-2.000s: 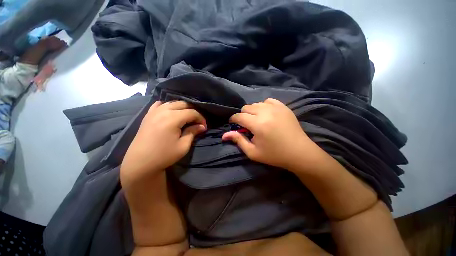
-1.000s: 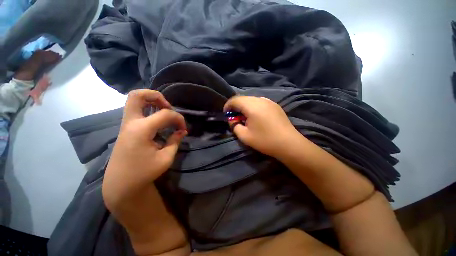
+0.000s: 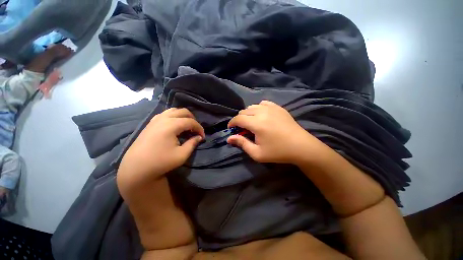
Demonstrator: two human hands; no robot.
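Note:
A large heap of dark grey garments (image 3: 264,45) fills the middle of the view. Stacked garment edges (image 3: 355,119) fan out in parallel layers to the right and between my hands. My left hand (image 3: 165,144) pinches a layer of the grey cloth, thumb and fingertips together at its edge. My right hand (image 3: 269,132) is closed around small thread snips (image 3: 242,132); only blue and red glints and a bit of silvery blade show, pointing left towards the layers. The rest of the snips is hidden in the palm.
The glossy white table (image 3: 421,101) curves around the heap. At the left edge a person (image 3: 25,86) in light clothing lies on the table beside a grey and light-blue cushion (image 3: 66,23). A dark perforated surface shows at bottom left, brown floor at bottom right.
A second ago my left hand was raised off the cloth with fingers curled; it has come down and right onto the layers. The upright rounded flaps have dropped. The snips now point left between the layers.

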